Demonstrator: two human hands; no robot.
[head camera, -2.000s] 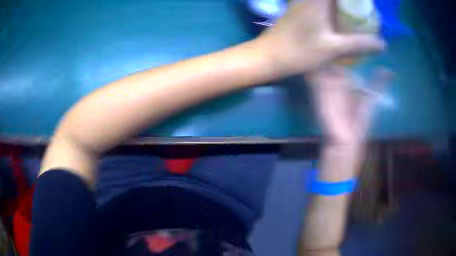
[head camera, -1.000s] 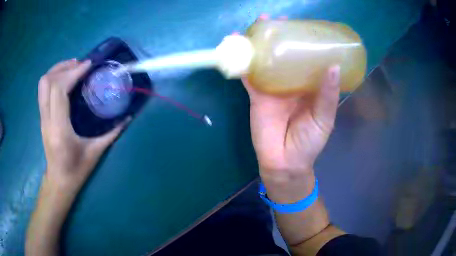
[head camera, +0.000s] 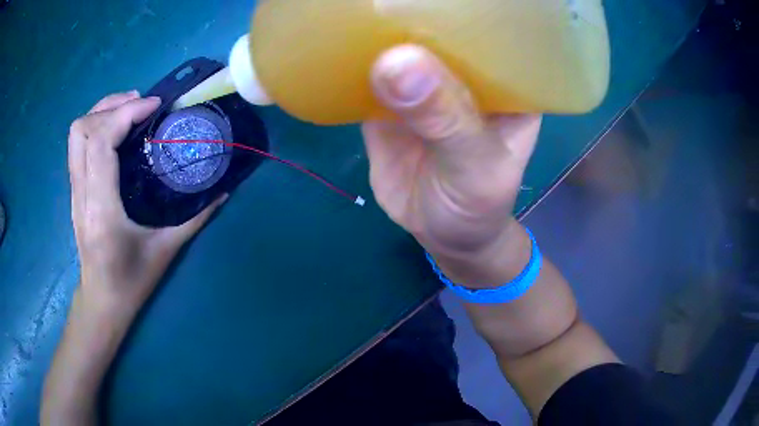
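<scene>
The black speaker housing (head camera: 246, 158) lies on the green bench with a round silver-grey speaker driver (head camera: 193, 150) seated in it. My left hand (head camera: 112, 187) grips the housing by its left side, fingers at the top left and thumb below. A red wire (head camera: 287, 160) and a darker one run from the driver; a small white connector (head camera: 359, 200) is at the end. My right hand (head camera: 445, 154) holds the large glue bottle (head camera: 433, 54) of amber liquid sideways. Its pale nozzle (head camera: 206, 87) points left, with its tip at the driver's upper rim. Whether glue comes out cannot be seen.
The green bench top (head camera: 250, 299) has a dark edge (head camera: 366, 345) running diagonally from bottom centre to upper right. Grey floor (head camera: 574, 241) shows beyond it, with blurred brownish shapes at the right. A dark object (head camera: 2, 220) is cut off at the left rim.
The bottle has moved left and closer to the camera, and its nozzle now reaches the driver's upper rim. My left hand and the housing have barely moved since one second ago.
</scene>
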